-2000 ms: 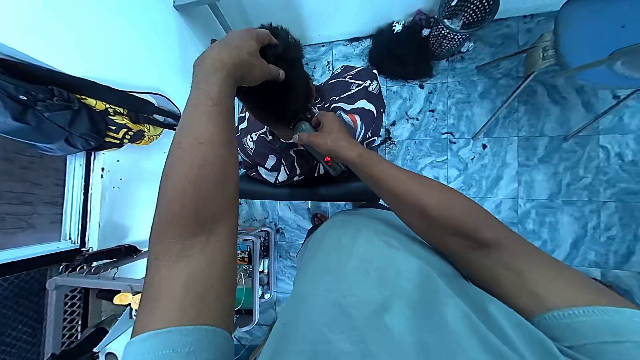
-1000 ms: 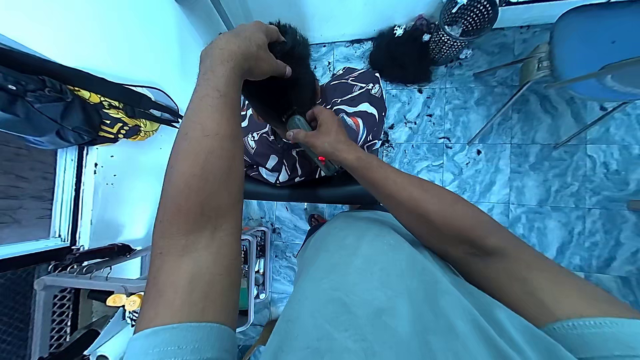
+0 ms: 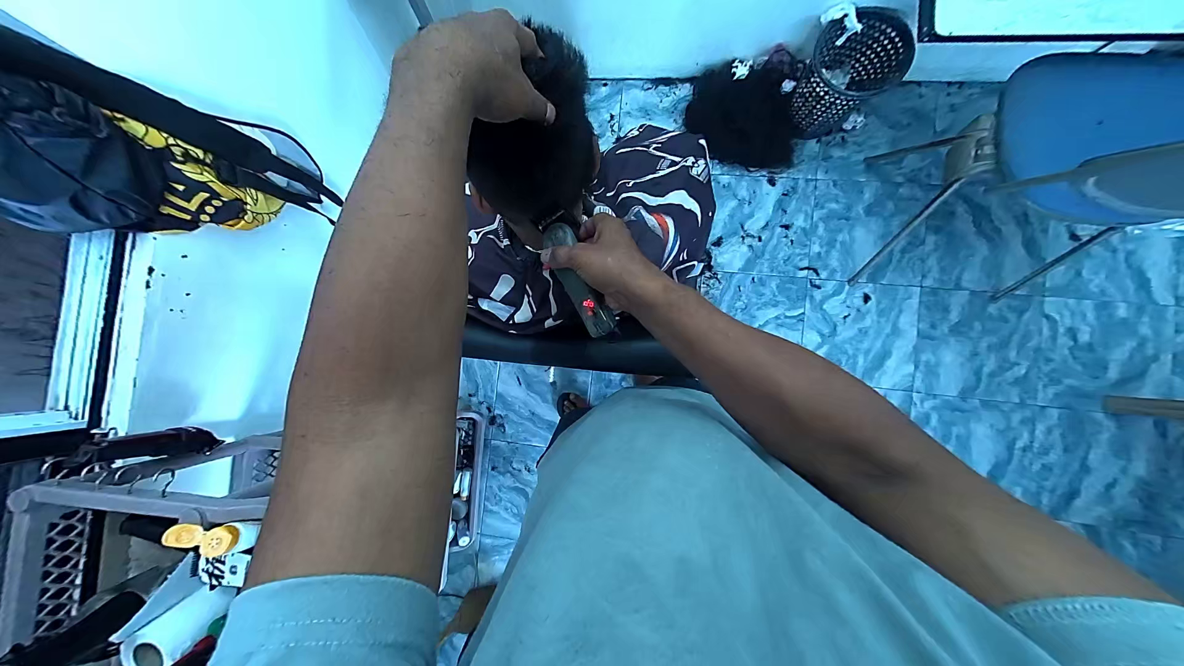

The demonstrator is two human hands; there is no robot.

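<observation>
A seated person's head with short dark hair [image 3: 532, 153] is in front of me, above a dark patterned cape or shirt [image 3: 661, 190]. My left hand [image 3: 490, 69] rests on the top of that head, fingers spread over the hair. Held in my right hand [image 3: 599, 259] is an electric hair clipper [image 3: 583, 291] with a red lit display. Its blade end lies at the hair on the nape, and its body slants down to the right. The fingertips under the clipper are partly hidden.
A black chair back [image 3: 573, 350] stands between me and the person. Cut hair [image 3: 745, 116] lies by a perforated basket [image 3: 856, 55]. At right is a blue chair [image 3: 1091, 129]; at lower left, a plastic trolley [image 3: 139, 499] with bottles. A backpack [image 3: 120, 157] hangs at left.
Both hands stay at the person's head, the left on top and the right with the clipper at the nape. The clipper has shifted slightly in angle.
</observation>
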